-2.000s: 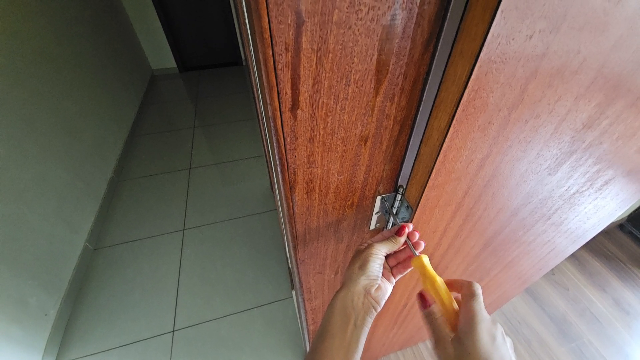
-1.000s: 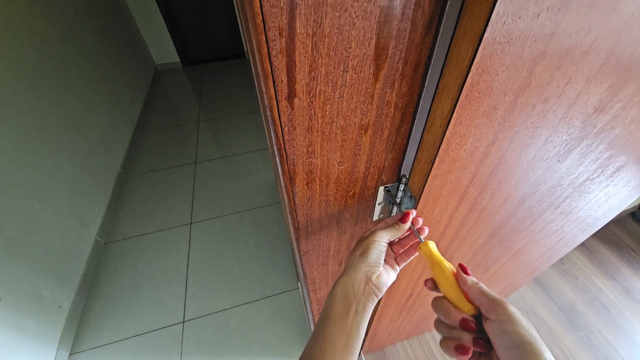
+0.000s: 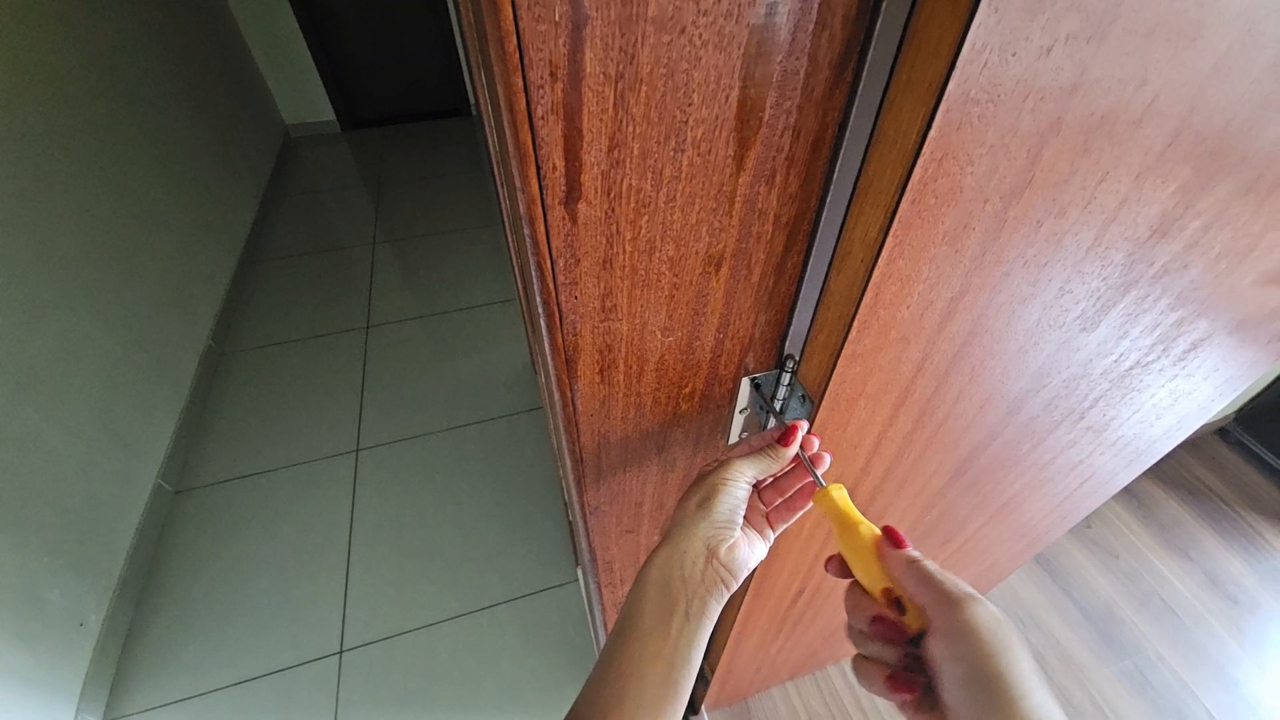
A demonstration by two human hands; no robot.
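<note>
A metal butt hinge [image 3: 771,400] joins the wooden door frame [image 3: 680,220] and the wooden door [image 3: 1060,250]. My right hand [image 3: 930,620] grips the yellow handle of a screwdriver [image 3: 850,530], whose thin shaft slants up and left to the hinge. The tip reaches the upper part of the hinge leaf on the frame; whether it sits in a screw head is too small to tell. My left hand [image 3: 750,500] pinches the shaft between thumb and index finger just below the hinge, its other fingers loosely curled. Those fingers cover the hinge's lower end.
A grey seal strip [image 3: 840,180] runs down the frame beside the door's edge. On the left lie a tiled floor [image 3: 440,500] and a grey-green wall [image 3: 110,250], with a dark doorway beyond. Wood-look flooring [image 3: 1160,560] and a dark object show at the right.
My right hand's hold on the yellow handle has changed: its fingers looked loose two seconds ago and are wrapped round it now. My left hand has stayed at the shaft by the hinge.
</note>
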